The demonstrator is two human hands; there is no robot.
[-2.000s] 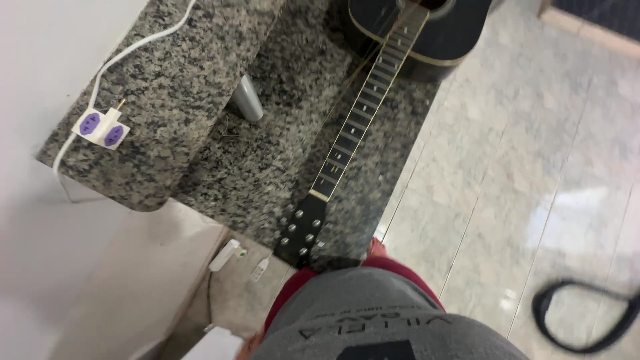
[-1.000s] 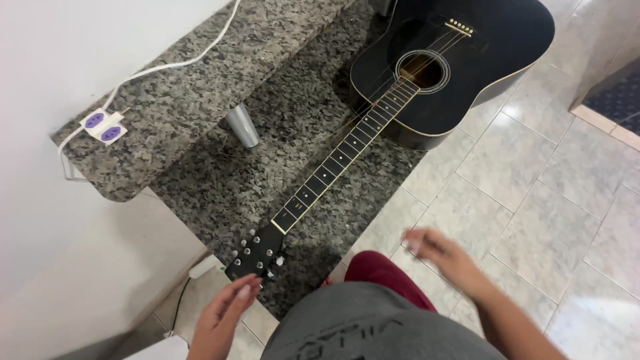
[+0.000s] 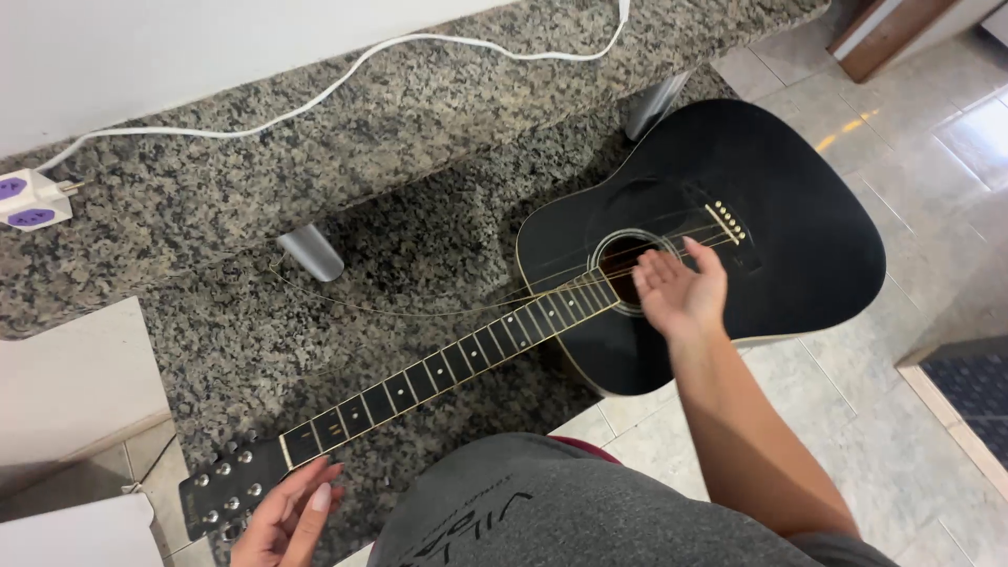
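Note:
A black acoustic guitar (image 3: 795, 236) lies face up across a granite surface, its body at the right and its headstock (image 3: 228, 484) at the lower left. Loose thin strings (image 3: 409, 315) curve off the neck onto the stone. My left hand (image 3: 287, 516) is beside the nut end of the fretboard (image 3: 449, 370), fingers a little bent, holding nothing visible; whether it touches the neck cannot be told. Over the sound hole (image 3: 626, 256) and strings, my right hand (image 3: 681, 291) is palm up with its fingers apart and nothing in it.
A raised granite ledge (image 3: 472, 118) on metal supports (image 3: 313, 252) runs along the wall behind the guitar. On it lie a white cord (image 3: 331, 90) and a white plug adapter (image 3: 35, 201) with purple faces. Tiled floor (image 3: 906, 409) lies at the right, with a framed dark mat (image 3: 969, 386).
Both hands have come into view since the earliest frame. My right hand has moved from beside the guitar to above its sound hole. The view has shifted toward the guitar.

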